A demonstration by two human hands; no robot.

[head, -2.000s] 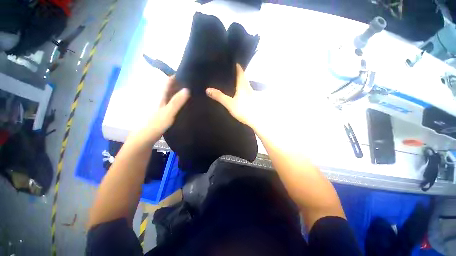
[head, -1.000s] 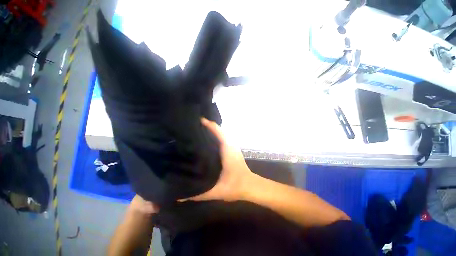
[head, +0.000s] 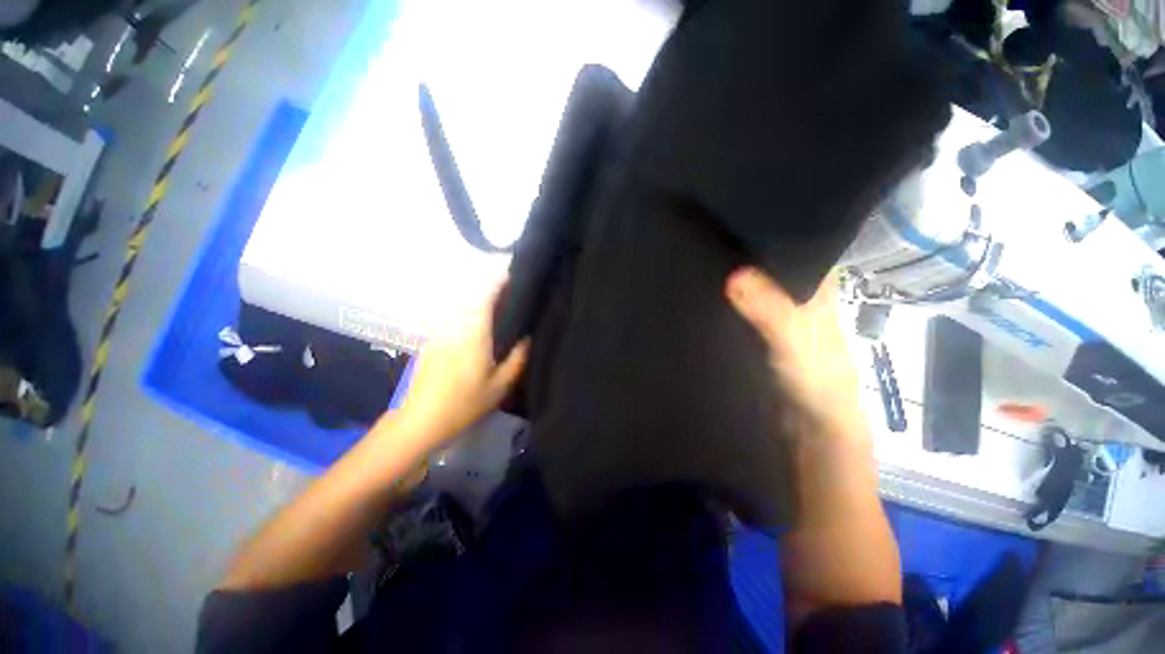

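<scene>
A black garment piece (head: 690,256) with two leg-like parts is raised above the white table (head: 332,192), its wide part towards the sewing machine. My left hand (head: 479,351) holds its left edge, with the fingers partly hidden by cloth. My right hand (head: 799,339) holds its right side, with the thumb on top and the other fingers hidden. A narrow black strip (head: 454,179) hangs curved at the garment's left.
The white sewing machine (head: 1022,307) stands at the right. Black snips (head: 888,387), a smartphone (head: 952,386), an orange-handled tool (head: 1022,413) and a black looped band (head: 1054,479) lie near it. A blue crate (head: 198,383) with black pieces is below the table's left.
The garment has swung from the left to the centre right, up and over the table near the machine. Both hands have moved with it. The narrow strip now shows at its left.
</scene>
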